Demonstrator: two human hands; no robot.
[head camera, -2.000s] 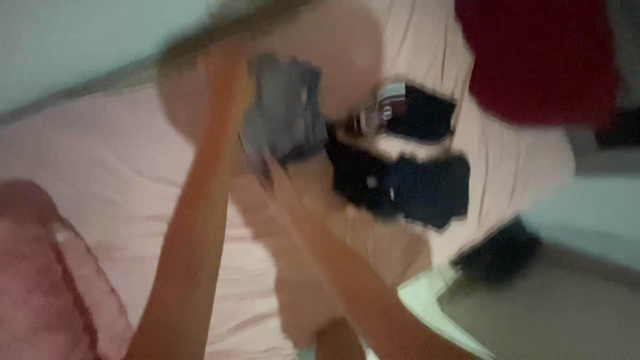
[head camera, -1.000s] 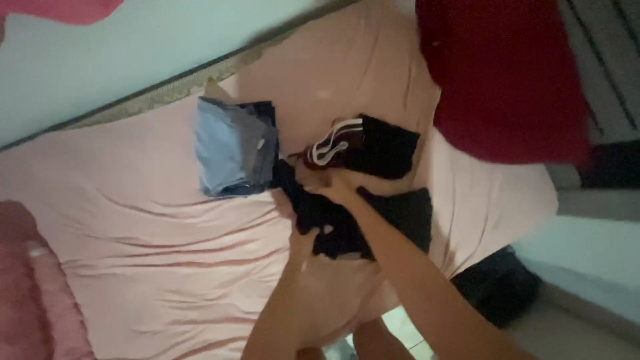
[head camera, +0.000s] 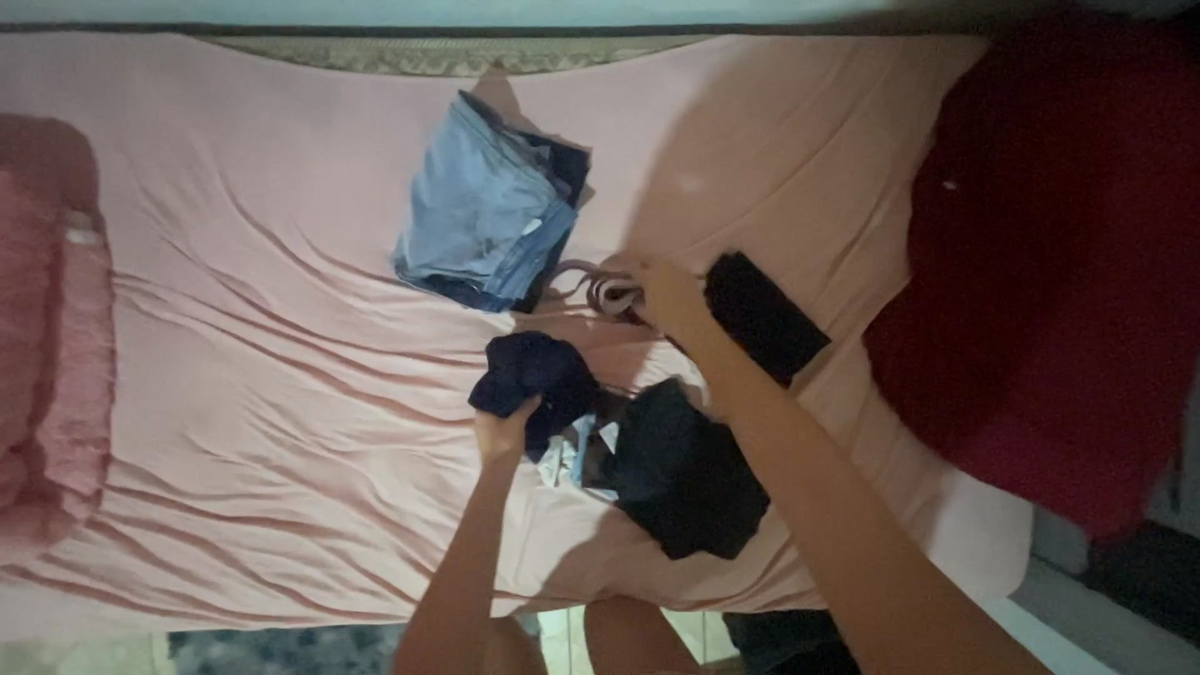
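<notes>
My left hand (head camera: 506, 429) grips a bunched dark navy cloth (head camera: 539, 375) above the bed. My right hand (head camera: 656, 286) is at a striped, pale-and-dark band or strap (head camera: 614, 291); the fingers are partly hidden and blurred, so their hold is unclear. Beyond the hands lies a stack of folded blue denim (head camera: 483, 202), lighter on top. A folded black cloth (head camera: 764, 314) lies right of my right hand. Nearer me is a black garment (head camera: 689, 473), with small white and light blue cloth pieces (head camera: 572, 455) beside it, next to the navy cloth.
Everything rests on a bed with a wrinkled pink sheet (head camera: 281, 394). A dark red fabric heap (head camera: 1050, 281) covers the right end, and a pink fluffy blanket or towel (head camera: 47, 337) lies at the left. A wall runs along the far side. Dark fabric (head camera: 792, 642) is below the near edge.
My left hand has moved the navy cloth away from the black garment. My right hand has gone from the dark clothes to the striped band. The view has shifted strongly.
</notes>
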